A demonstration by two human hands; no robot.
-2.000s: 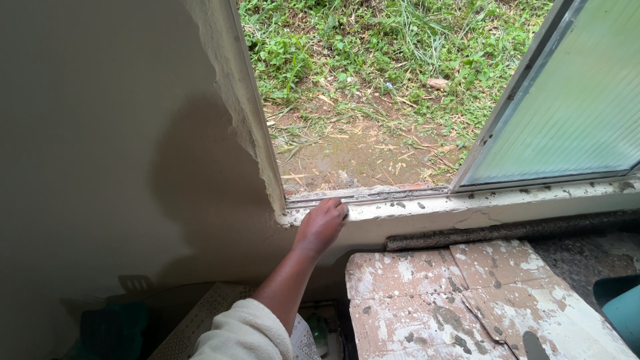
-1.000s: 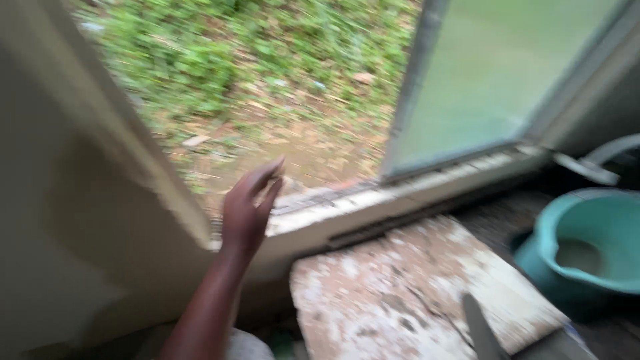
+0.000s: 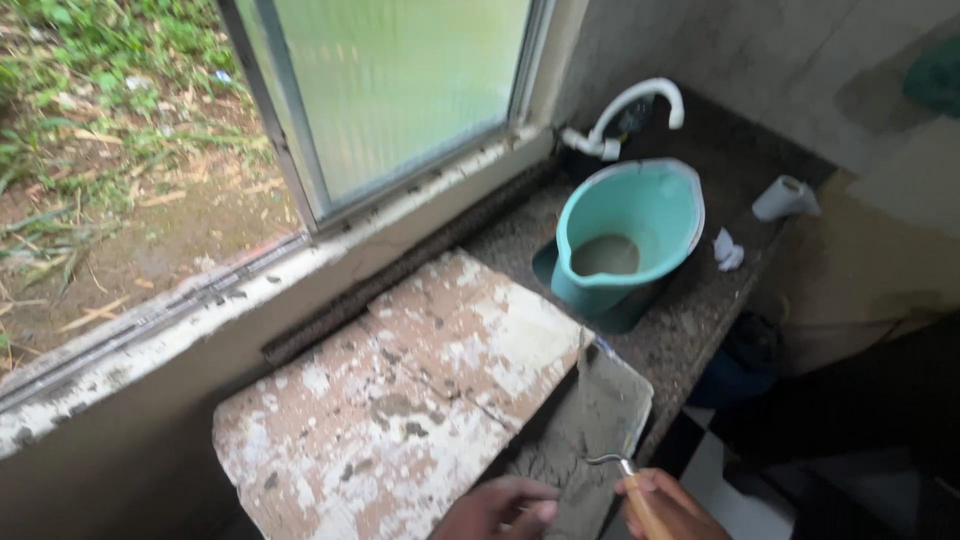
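Observation:
My right hand (image 3: 667, 506) is closed around the wooden handle of a trowel (image 3: 637, 495) at the bottom right; its metal neck shows, while the blade is hard to make out over the grey mortar. My left hand (image 3: 502, 510) is at the bottom centre, fingers curled, beside the mortar; nothing can be seen in it. Wet grey mortar (image 3: 600, 405) lies in a shallow tray just beyond both hands. Partly over the tray is a board (image 3: 420, 375) spattered with white paint and mortar. A turquoise bucket (image 3: 630, 225) with cloudy water stands behind.
A white faucet (image 3: 637, 101) rises behind the bucket on the dark stone countertop (image 3: 705, 315). A paper roll (image 3: 780, 199) and crumpled paper (image 3: 727, 251) lie to the right. At the left runs a window sill (image 3: 187, 322) with mortar spots, below a ribbed glass pane (image 3: 405, 90).
The view has swung right, from the window opening to the countertop. A bare hand that was at the sill, then raised beside it, no longer shows there; both hands are now by the mortar.

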